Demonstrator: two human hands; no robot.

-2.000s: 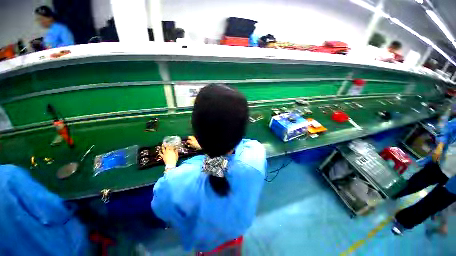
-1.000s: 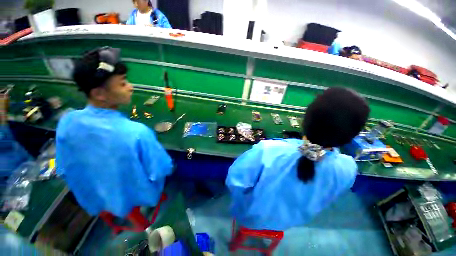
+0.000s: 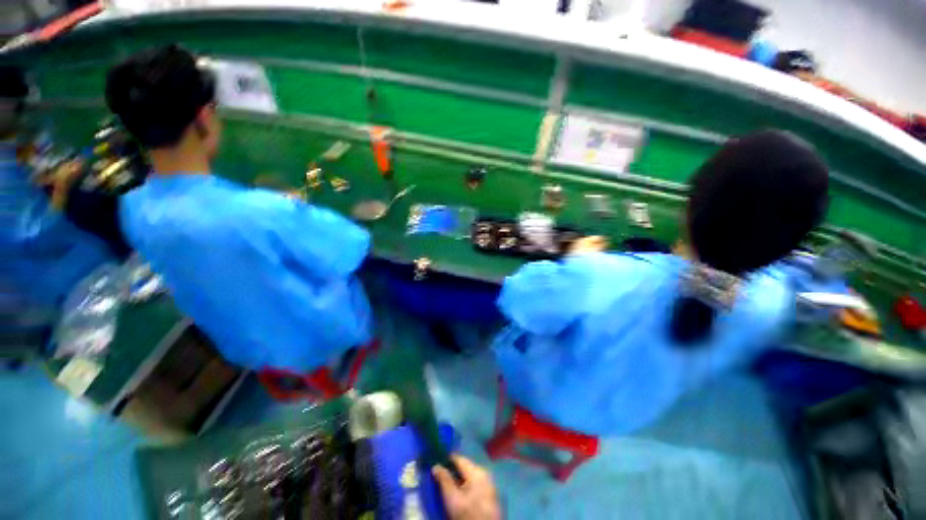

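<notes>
A dark green mat (image 3: 162, 465) comes in at the bottom edge, carried above the floor. On it lie many small round shiny units (image 3: 239, 472), blurred, a blue box (image 3: 391, 457) with whitish parts, and a pale round roll (image 3: 376, 414). The mat's right side stands up beside the blue box. My right hand (image 3: 470, 492), bare and partly cut off by the bottom edge, grips the mat's raised right edge. My left hand is out of the picture.
Two seated people in blue smocks (image 3: 244, 264) (image 3: 630, 335) work at the long green bench (image 3: 457, 259). A red stool (image 3: 538, 437) stands under the right person. A box with plastic bags (image 3: 91, 305) is at left, a dark cart (image 3: 843, 437) at right.
The view has turned left and down from the bench. The mat with the units, roll and blue box shows more fully at the bottom, and my right hand has come into view.
</notes>
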